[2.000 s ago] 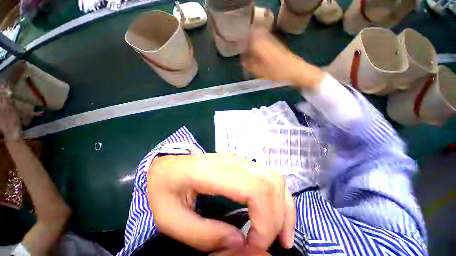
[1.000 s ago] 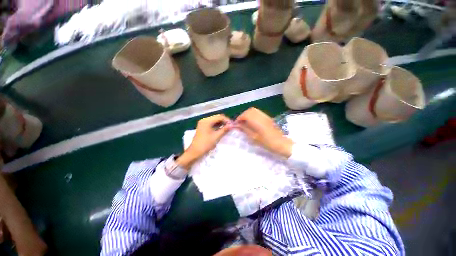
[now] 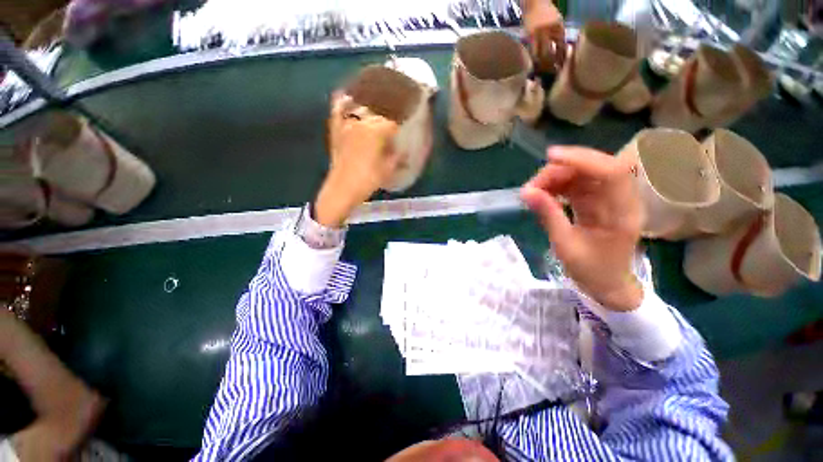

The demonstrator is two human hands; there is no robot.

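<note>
My left hand (image 3: 359, 158) is at the near left rim of a beige cup-shaped housing (image 3: 413, 135) on the green belt, its fingers closed on the rim and covering part of the wall. My right hand (image 3: 596, 221) is raised above the near surface, thumb and fingers apart. A faint clear streak shows by its fingertips; I cannot tell if it is a sticker. Printed white label sheets (image 3: 451, 307) lie loosely stacked between my forearms, over a shiny clear plastic bag (image 3: 496, 397).
More housings (image 3: 487, 99) with brown straps stand along the belt, three grouped at the right (image 3: 672, 185). Another person's hand (image 3: 544, 36) reaches in from the far side. A neighbour's arm (image 3: 45, 379) is at the left. A pale metal strip (image 3: 226, 226) crosses the surface. White sticks lie beyond.
My hands were together over the sheets and have separated. The left has moved up and left to the housing's rim; the right has moved right. Another person's hand has appeared at the far side.
</note>
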